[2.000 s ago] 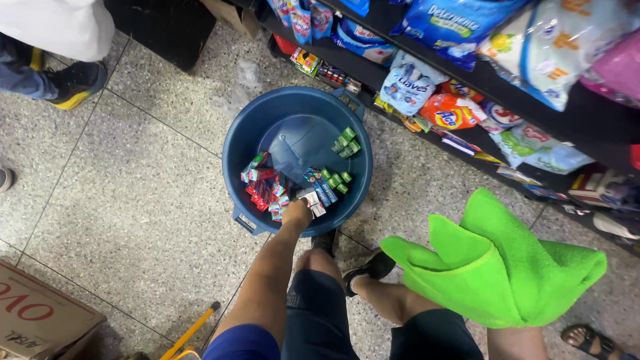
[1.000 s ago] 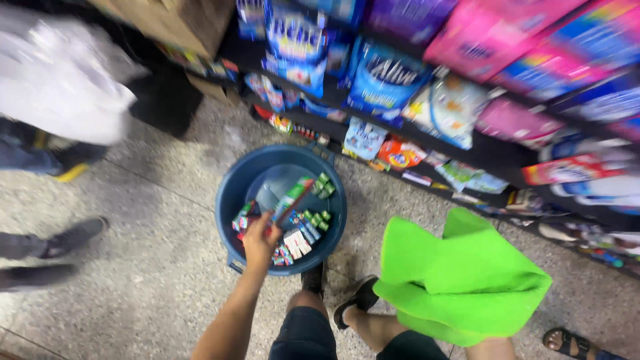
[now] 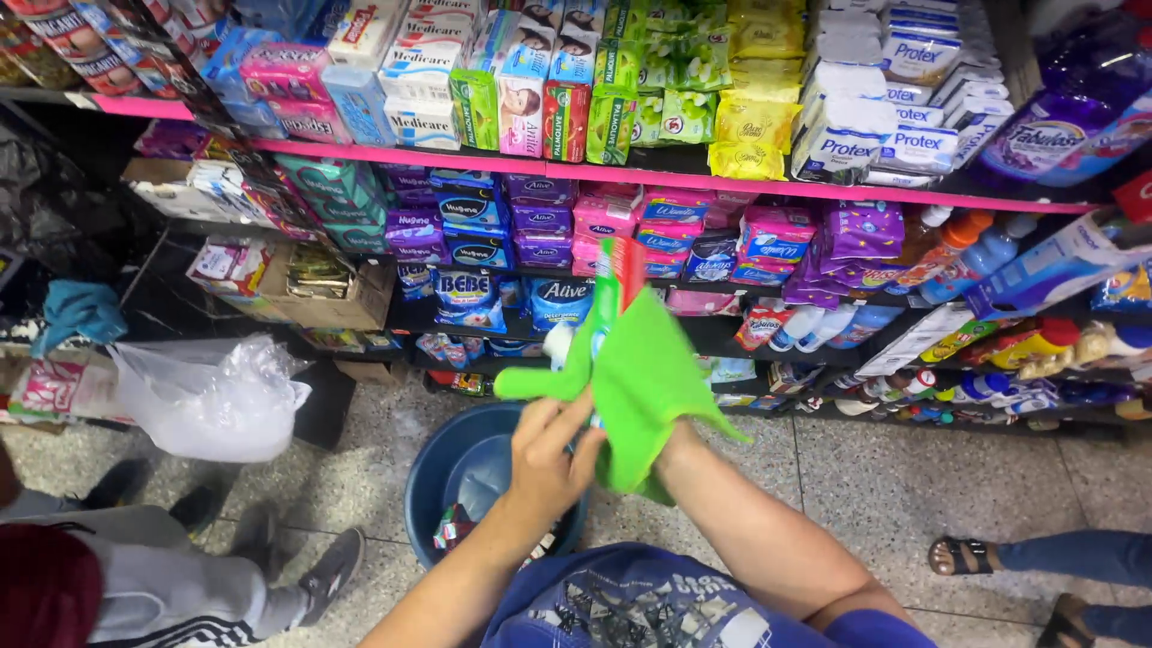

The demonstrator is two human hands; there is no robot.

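Note:
A bright green cloth is draped over my right hand, whose fingers are hidden under it; only the wrist shows. A long box in green, red and white, likely toothpaste, stands up against the cloth, its lower part partly covered. My left hand holds the lower end of the box with its fingers beside the cloth. Below the hands, a round blue plastic tub rests on the floor with several small packages inside.
Ahead are shelves with a pink edge, stacked with bar soaps, pads and detergent bags. At left lies a clear plastic bag near a standing person. Another person's sandaled feet are at right.
My left hand has risen out of the tub with the long box and now meets the green cloth on my right hand. The view has tilted up toward the shelves.

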